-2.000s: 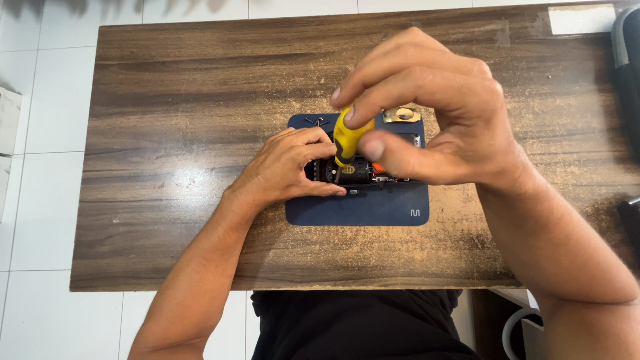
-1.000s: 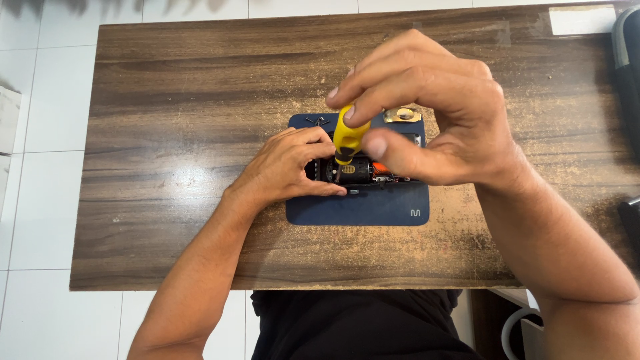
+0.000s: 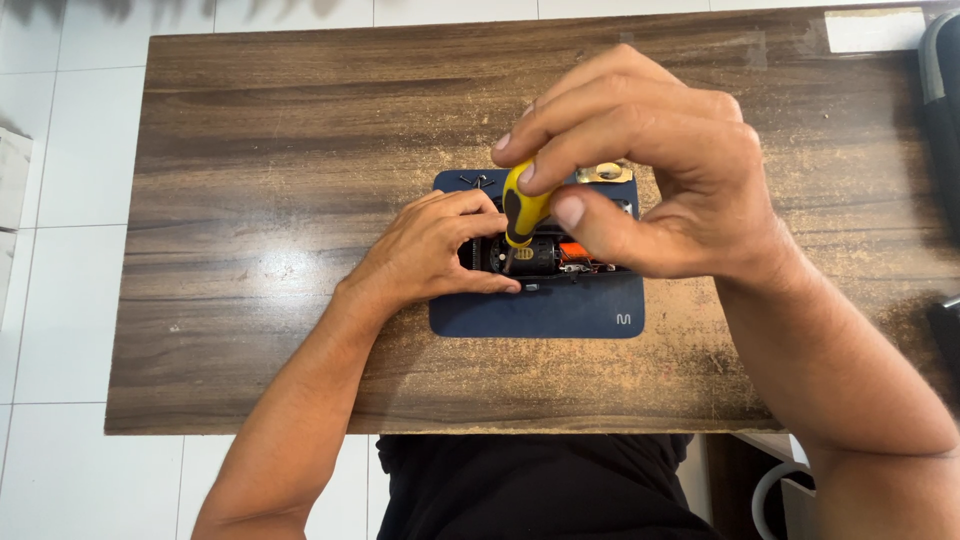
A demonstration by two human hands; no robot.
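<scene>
My right hand [image 3: 637, 165] grips a yellow and black screwdriver handle [image 3: 524, 202] between thumb and fingers, tilted, its shaft pointing down into an opened black device. That device, with a black cylindrical part that looks like a motor [image 3: 536, 259] and an orange part [image 3: 573, 251], lies on a dark blue mat [image 3: 525, 319]. My left hand [image 3: 431, 247] holds the left end of the device, thumb on the near side and fingers on the far side. The screwdriver's tip is hard to make out. Several dark screws [image 3: 478, 181] lie at the mat's far left corner.
A brass-coloured metal plate [image 3: 604, 173] lies at the mat's far right. The wooden table [image 3: 247, 225] has fine dust on it and a white label-like patch [image 3: 875, 31] at the back right. A dark case [image 3: 941, 112] stands along the right edge.
The yellow handle in my right hand has turned and tilted slightly, and the right fingers have shifted a little on it. My left hand stays on the device.
</scene>
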